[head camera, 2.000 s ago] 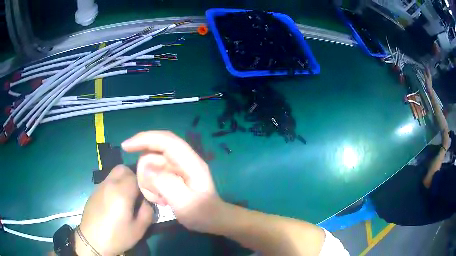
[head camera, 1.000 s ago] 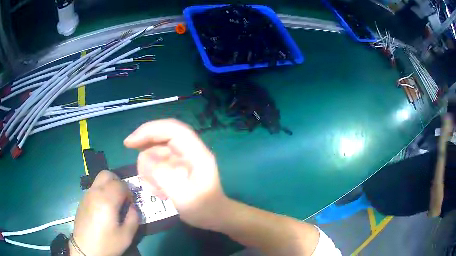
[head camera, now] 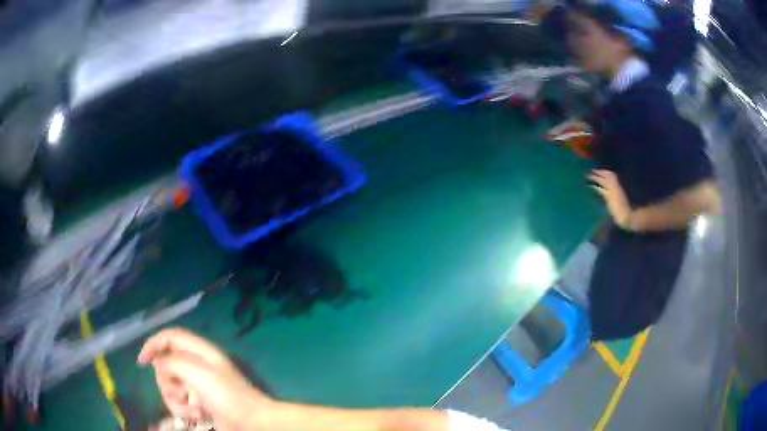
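The frame is blurred. My right hand (head camera: 198, 383) is at the bottom left with curled fingers; whether it holds anything cannot be told. A small patch of the white card (head camera: 181, 423) shows just below it, cut off by the lower edge. My left hand is out of the picture. White cables (head camera: 71, 282) lie in a bundle on the green bench at the left. Loose black pieces (head camera: 307, 282) lie in a dark pile in front of the blue tray (head camera: 357, 178), which is full of black pieces.
A person in dark clothes and a blue cap (head camera: 652, 143) is at the bench's right side. A blue stool (head camera: 547, 353) stands by the edge. A second blue tray (head camera: 458, 99) is farther back. An orange-red round item (head camera: 181, 197) is beside the near tray. Yellow tape (head camera: 103, 370) crosses the bench.
The view has swung right and up, so the trays, cables and my right hand appear further left and lower. My left hand has left the picture. The other person now shows more fully.
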